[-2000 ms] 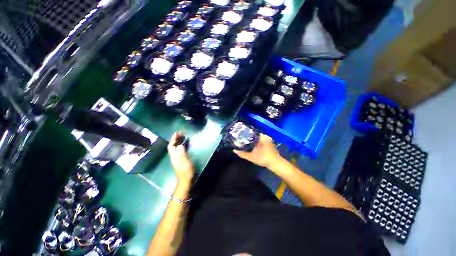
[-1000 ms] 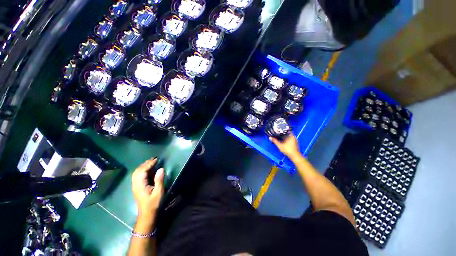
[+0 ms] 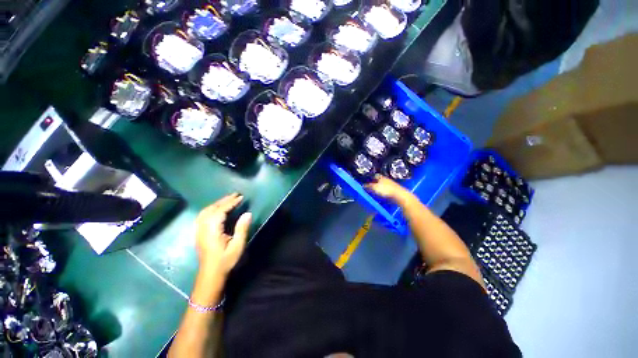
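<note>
A blue plastic bin beside the bench's right edge holds a cluster of round black units with silver centres. My right hand is over the bin's near side, just below the lowest units; its fingertips are small and blurred, so I cannot tell if they touch anything. My left hand is over the green bench near its edge, thumb and fingers apart, with nothing visible in it.
Lined-up round units fill the bench's far part. A white-grey screw feeder stands left, a black screwdriver across it. Wired units lie lower left. A smaller blue bin, black trays and cardboard are at right.
My right hand carried a round unit from the bench edge into the blue bin, let it go among the others and moved back left. My left hand has opened.
</note>
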